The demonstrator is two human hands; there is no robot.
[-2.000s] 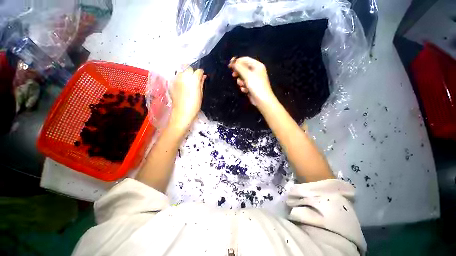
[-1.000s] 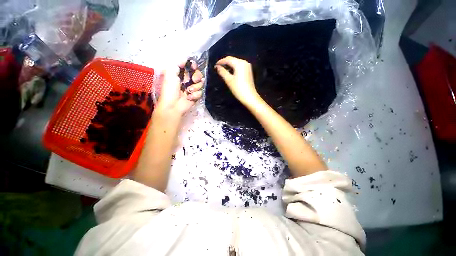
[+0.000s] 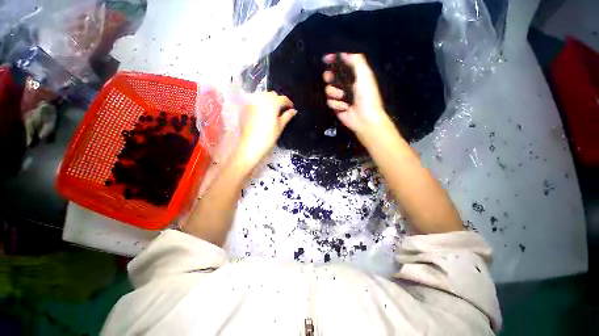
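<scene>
My right hand point(image 3: 354, 88) is over the heap of black pieces point(image 3: 394, 72), palm turned up and fingers curled around several small black pieces point(image 3: 342, 77). My left hand point(image 3: 268, 118) is at the left edge of the heap, back of the hand up, thumb and fingers close together; a dark bit seems to show at the fingertips, too small to be sure. The heap fills the open clear plastic bag point(image 3: 456, 72). The exact shape of single pieces cannot be made out.
An orange-red perforated basket point(image 3: 98, 131) with a dark pile stands at the left. Black flecks point(image 3: 315, 213) lie scattered on the white sheet point(image 3: 545, 230). A red bin point(image 3: 575, 98) is at the far right. Clear bags point(image 3: 59, 39) clutter the far left.
My right hand has moved right and turned palm up, now with black pieces in it. My left hand, palm up with black pieces a second ago, is now turned over with its fingers drawn together.
</scene>
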